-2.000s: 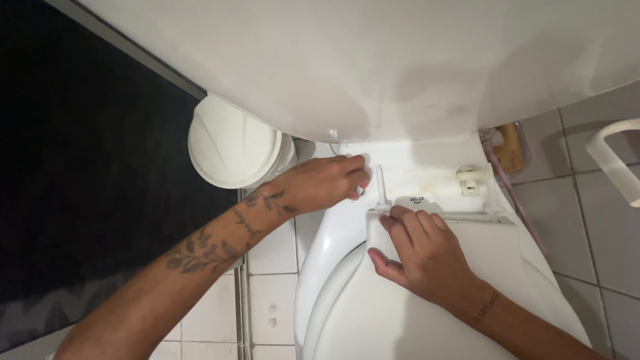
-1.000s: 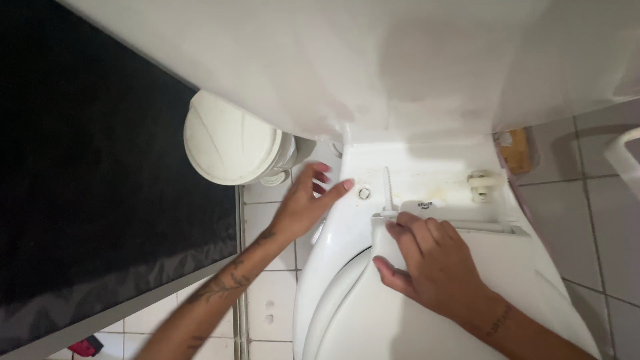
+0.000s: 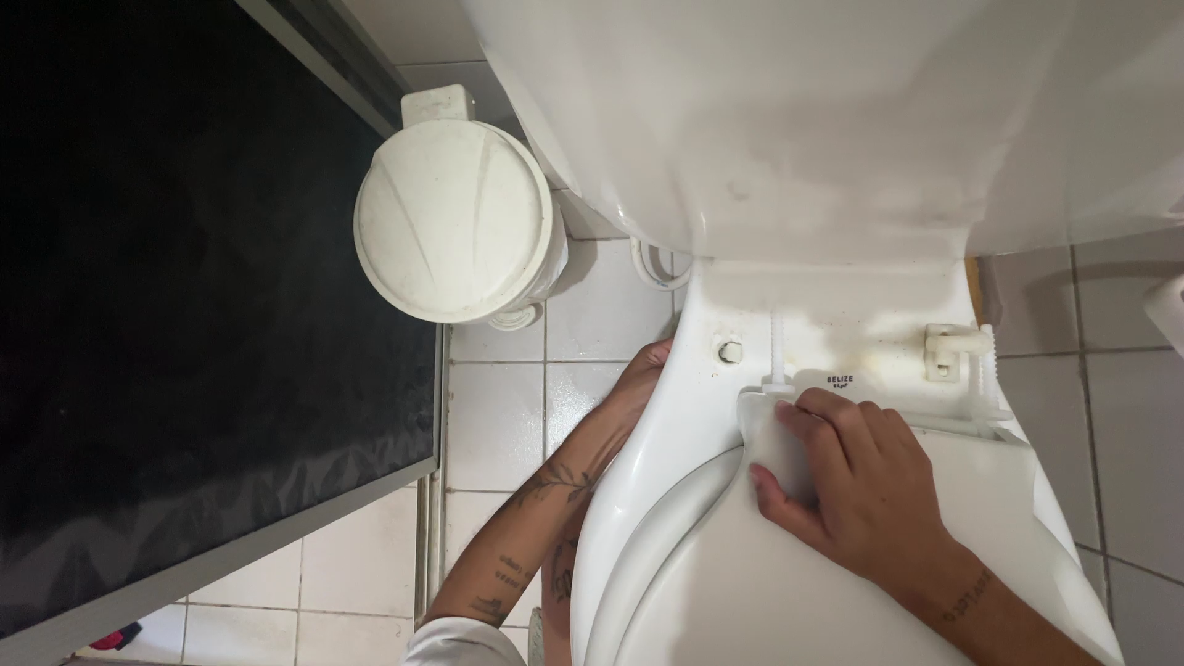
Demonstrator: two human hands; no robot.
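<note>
My right hand [image 3: 856,472] rests on the hinge corner of the white toilet lid [image 3: 712,592], fingertips beside a white plastic threaded bolt [image 3: 778,347] that sticks out from the hinge. Left of that bolt is a mounting hole [image 3: 730,351] in the toilet bowl's ceramic rear deck [image 3: 860,296], with something pale inside it. A pale plastic fitting [image 3: 943,353] sits at the deck's right side, next to a second threaded bolt [image 3: 989,365]. My left hand [image 3: 647,365] reaches beneath the bowl's left rim; its fingers are hidden there.
The white toilet tank [image 3: 814,129] rises behind the deck. A white lidded bin [image 3: 458,222] stands on the tiled floor at left, near a white hose [image 3: 652,268]. A dark panel with a metal frame [image 3: 437,398] fills the far left. A white object [image 3: 1167,310] is at the right edge.
My left hand has moved from above the deck, beside the mounting hole, down under the bowl's left side. My right hand stays on the lid's hinge corner. The view has shifted somewhat.
</note>
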